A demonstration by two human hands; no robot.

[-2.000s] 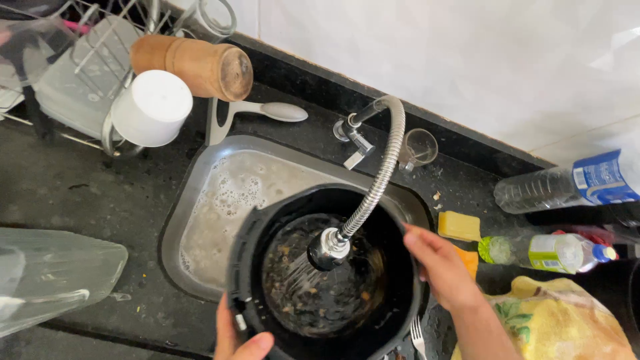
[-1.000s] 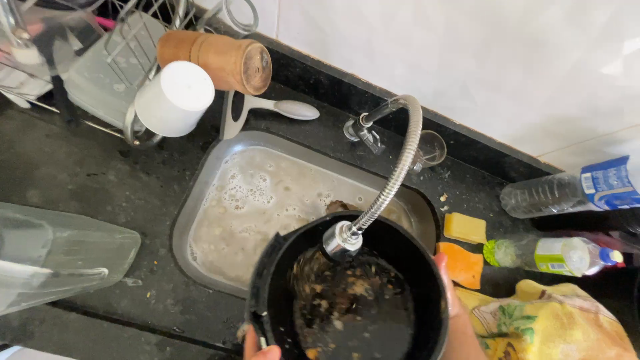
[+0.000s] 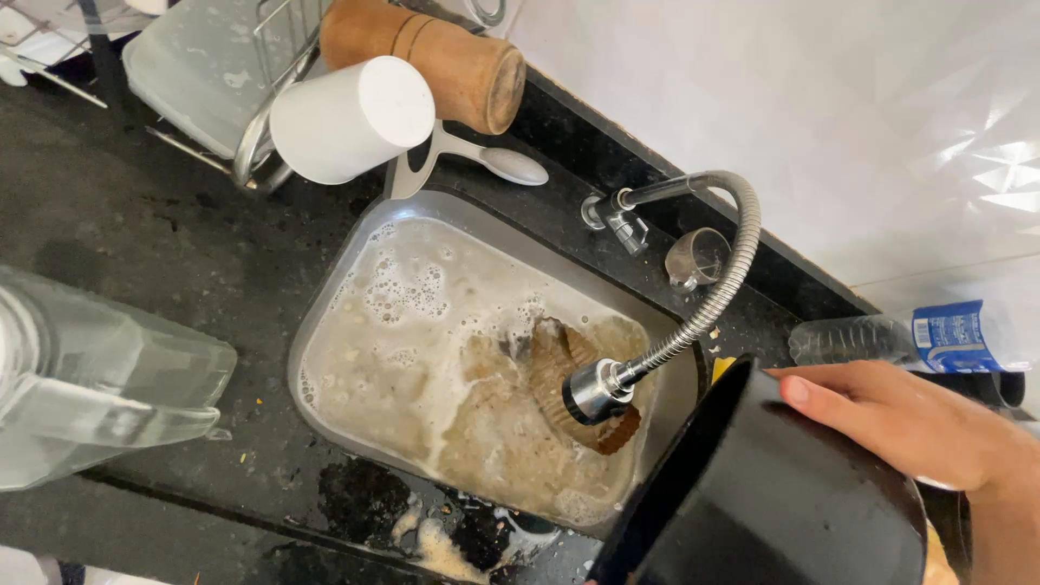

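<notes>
My right hand [image 3: 902,414] grips the upper side of a black pot-like basket [image 3: 780,496], which is tipped on its side at the lower right, its opening toward the sink. My left hand is almost wholly hidden; only a trace of a fingertip shows at the bottom edge, by the rim. Cloudy, foamy water fills the metal sink [image 3: 325,325]. A brown fluted paper-like piece [image 3: 561,382] lies in that water. Above it hangs the spray head [image 3: 599,392] of a flexible metal faucet [image 3: 743,244].
A wooden cylinder [image 3: 431,65], a white cup [image 3: 349,122] and a wire dish rack [image 3: 252,154] stand at the upper left. A clear plastic pitcher [image 3: 106,382] is at the left. Behind the sink are a small glass cup [image 3: 697,258] and a plastic bottle [image 3: 918,337].
The black basket, earlier upright under the faucet with dirty water and bits inside, has moved right and is tipped over. The brown piece in the sink now shows much more.
</notes>
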